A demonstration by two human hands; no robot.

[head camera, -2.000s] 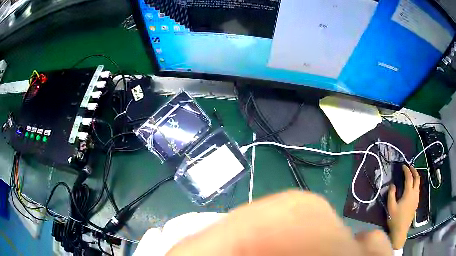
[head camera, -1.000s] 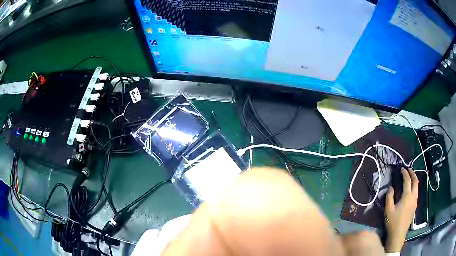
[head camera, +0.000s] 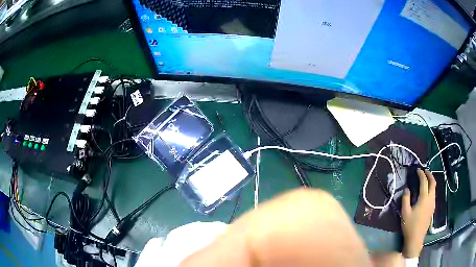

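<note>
My right hand [head camera: 418, 211] rests over the black computer mouse [head camera: 414, 183] on the dark mouse pad [head camera: 376, 211]. My left hand [head camera: 292, 234] is large and blurred, close to the camera at the bottom centre; its fingers cannot be made out. Two screen units in clear wrap lie overlapping on the green bench: one dark with glare [head camera: 180, 133], one with a white screen [head camera: 219, 178]. A white USB cable [head camera: 313, 153] runs from the white-screened unit and loops over the mouse pad. A black connection cable [head camera: 146, 204] reaches that unit's left side.
A large monitor [head camera: 240, 52] stands behind, with a yellowish paper slip [head camera: 360, 122] below its edge. A black test box [head camera: 55, 122] with green lights and wires is at left. A pale-edged smartphone [head camera: 440, 208] and a small black hub [head camera: 450, 148] lie at right.
My left hand has shifted lower in the view and uncovers the white screen. My right hand stays on the mouse. The whole view has shifted slightly.
</note>
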